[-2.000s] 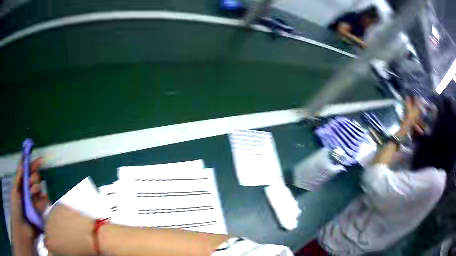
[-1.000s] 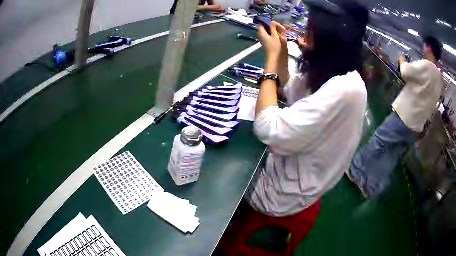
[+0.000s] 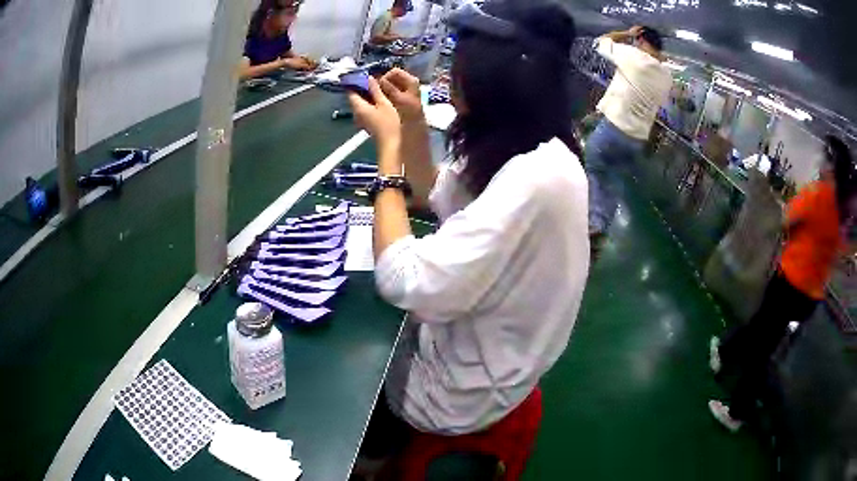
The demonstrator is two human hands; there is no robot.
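Observation:
Neither of my hands is in view. Nearest in front of me, a dense sticker sheet [image 3: 167,413] with a grid of small round marks lies on the dark green bench. Folded white wipes [image 3: 254,453] lie against its lower right corner. A squat white bottle [image 3: 257,362] with a metallic cap and printed label stands upright behind them. Beyond it, several lavender-and-black devices [image 3: 299,266] lie in an overlapping row, with a printed white sheet [image 3: 360,246] beside them.
A person in a white shirt [image 3: 498,282] sits on a red stool [image 3: 521,442] at the bench's right edge, holding a dark device. A grey post [image 3: 214,141] rises beside the white rail. Two people are in the aisle at right; others sit at the far side.
My view has swung right. My left hand with its lavender device and my forearm have left the picture, as have the black-outlined label sheets. A person in orange has come into view.

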